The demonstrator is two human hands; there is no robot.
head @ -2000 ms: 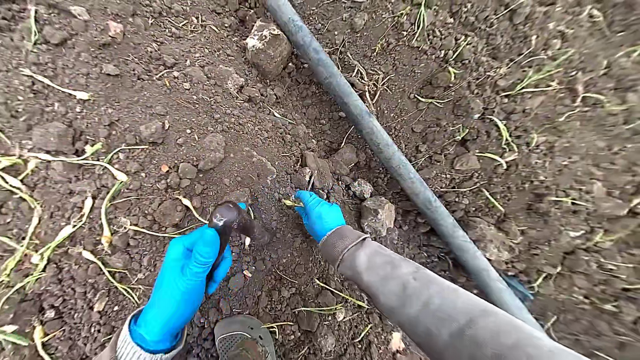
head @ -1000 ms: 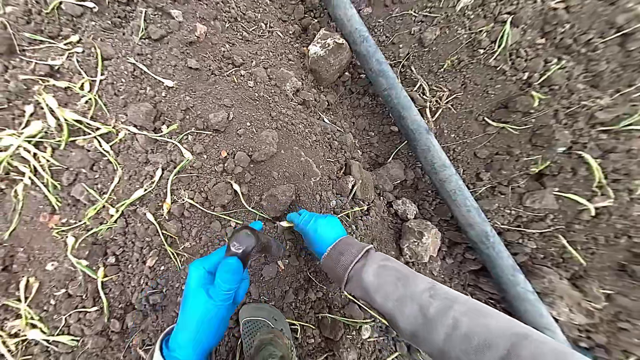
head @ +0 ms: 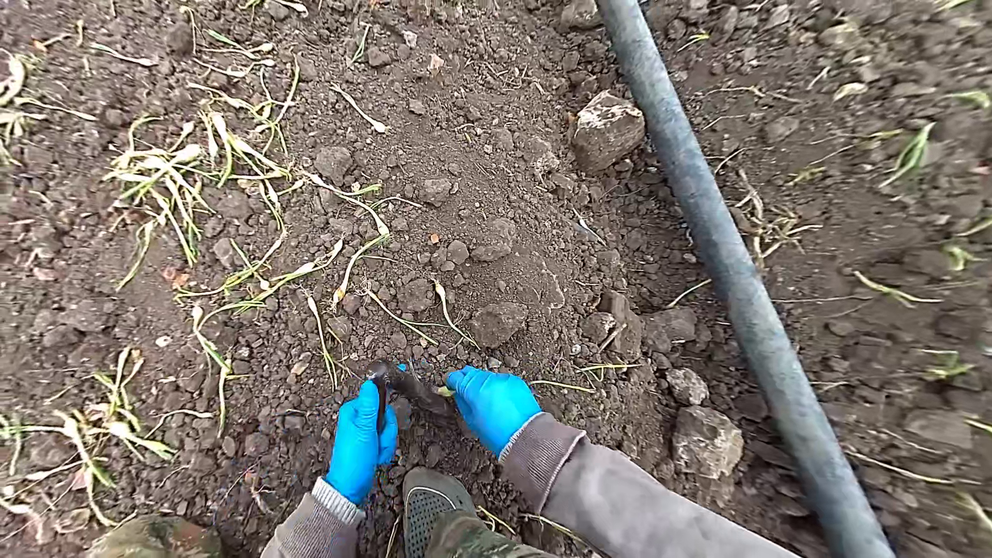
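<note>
In a blue glove, my left hand (head: pixel 361 442) grips a dark hand tool (head: pixel 411 385) with a rounded, curved top; its lower end is against the soil and partly blurred. My right hand (head: pixel 494 407), gloved in blue too, lies just right of the tool, its fingertips pinched on a small pale-green plant piece (head: pixel 446 391), most of which is hidden. Above the hands, uprooted seedlings with small pale bulbs lie on the soil, one of them a single bulb seedling (head: pixel 452 311). A larger heap of bulb seedlings (head: pixel 167 174) is at the upper left.
A long grey pipe (head: pixel 721 248) runs diagonally down the right side. Beside it lie a large stone (head: pixel 608 130) and a smaller rock (head: pixel 707 442). My shoe (head: pixel 434 500) is on the soil below the hands. Clods and more seedlings are scattered around.
My view has shifted left, showing more of the seedling heap. Both hands stay low over the soil; the tool, upright before, now slants rightward from my left hand toward my right.
</note>
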